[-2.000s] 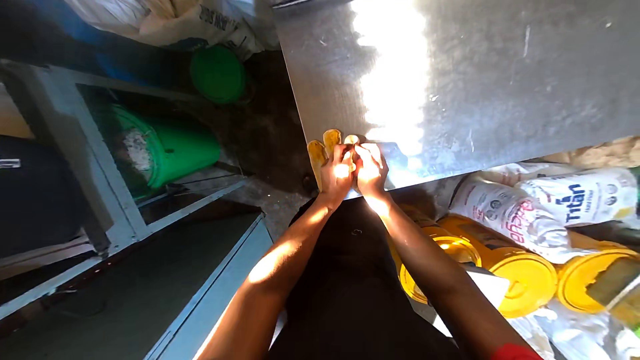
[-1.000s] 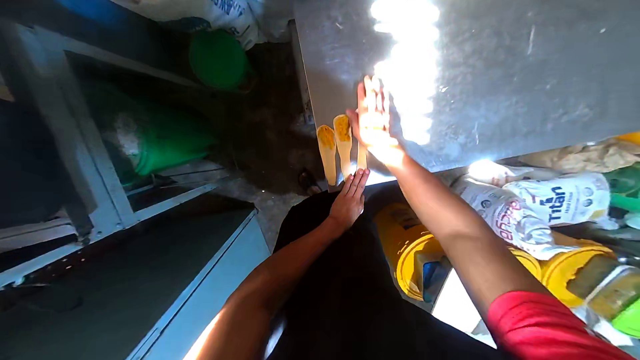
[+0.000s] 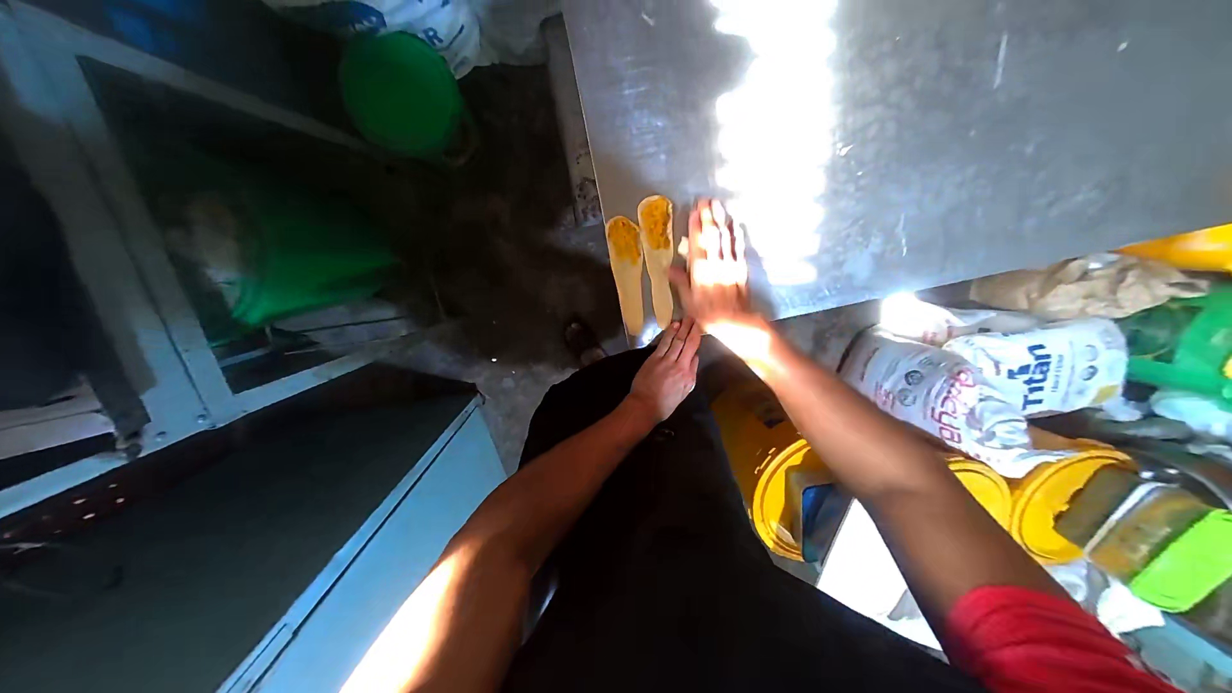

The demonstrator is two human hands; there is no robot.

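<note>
Two long, flat pieces of dough with orange-brown filling at their far ends lie side by side at the left corner of the metal tabletop: the outer dough strip (image 3: 626, 274) and the inner dough strip (image 3: 658, 260). Just right of them, my right hand (image 3: 713, 265) lies flat on the table with fingers pointing away; a bit of pale dough shows at its left side, the rest hidden under the palm. My left hand (image 3: 669, 371) is at the near table edge, fingers together, its tips by the near end of the inner strip; whether it presses on dough cannot be told.
The metal tabletop (image 3: 924, 173) reaches away to the right, with bright sun glare on it. Below its near edge are printed sacks (image 3: 1044, 366) and yellow buckets (image 3: 780, 496). At left stand a green bucket (image 3: 399, 93), a metal frame (image 3: 144, 260) and a pale blue cabinet (image 3: 385, 568).
Two seconds ago both hands were together at the strips; then they parted. Since one second ago, my right hand has come nearer the table's near edge, palm still down.
</note>
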